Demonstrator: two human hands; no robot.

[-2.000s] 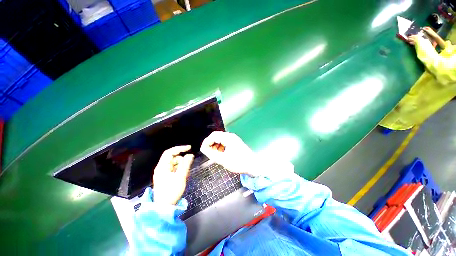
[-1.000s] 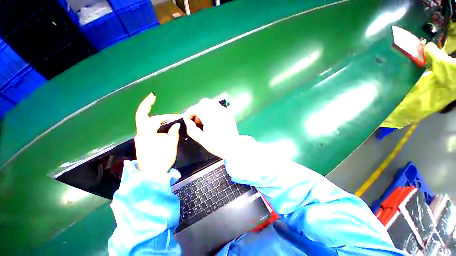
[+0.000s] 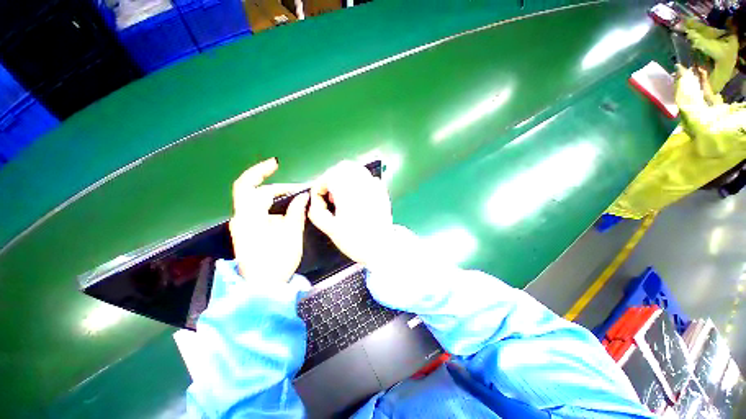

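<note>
An open laptop lies on the green bench, its black keyboard (image 3: pixel 348 315) and grey palm rest (image 3: pixel 368 360) near my body. Its glossy black display (image 3: pixel 155 286) is tilted back, with a clear film along the top edge. My left hand (image 3: pixel 268 233) is over the upper middle of the display, index finger raised, thumb near the right fingertips. My right hand (image 3: pixel 353 211) is at the upper right of the display edge with its fingertips pinched together. Whether something small is between the fingertips cannot be told. A red edge (image 3: pixel 432 366) shows under the laptop's right front.
Blue crates (image 3: pixel 159 37) stand behind the bench at the upper left. Stacked units in clear film (image 3: pixel 667 352) with red trays (image 3: pixel 630 331) sit at the lower right by a blue pallet (image 3: pixel 654 290). A person in yellow (image 3: pixel 679 168) handles a white and red item (image 3: pixel 654 86) at the far right.
Both hands have moved from over the keyboard hinge area up to the display's top edge. In the last second they have barely moved. The view has shifted slightly.
</note>
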